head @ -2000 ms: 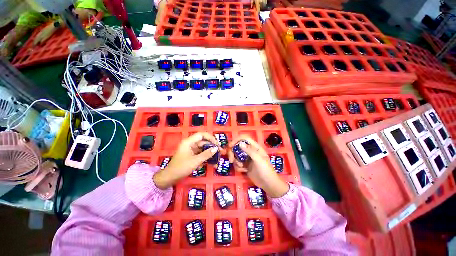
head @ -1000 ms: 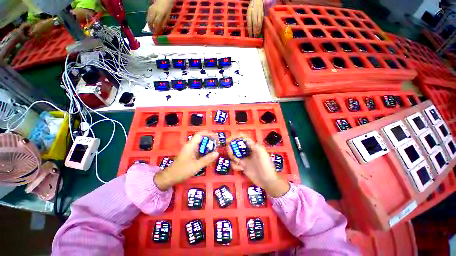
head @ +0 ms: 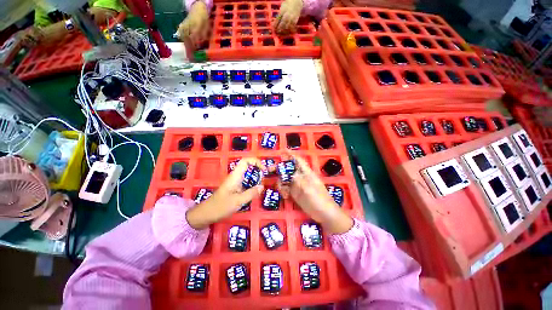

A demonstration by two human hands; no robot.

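Note:
My left hand (head: 233,192) holds a small square smartwatch unit (head: 251,176), its screen lit with white and blue marks. My right hand (head: 305,189) holds another lit watch unit (head: 285,171), a little to the right and slightly higher. Both hands are above the middle of an orange-red compartment tray (head: 254,257). Several watches with lit icon screens lie in its nearer pockets. Dark-screened watches (head: 210,143) lie mostly in the far row. One pocket left of my left hand is empty. My hands and sleeves hide some pockets.
A white test board (head: 308,109) with two rows of blue-red screens lies behind. Stacked trays (head: 417,100) and white-framed units (head: 448,176) are at right, a marker pen (head: 361,174) beside my tray. Cables (head: 91,121), a white tester (head: 100,181) and a fan (head: 24,189) are left. Another person's hands (head: 288,17) are behind.
Both held watches have turned in my fingers; their screens show more than two seconds ago. Another person's hands have appeared over the back tray, one moving left and nearer since one second ago.

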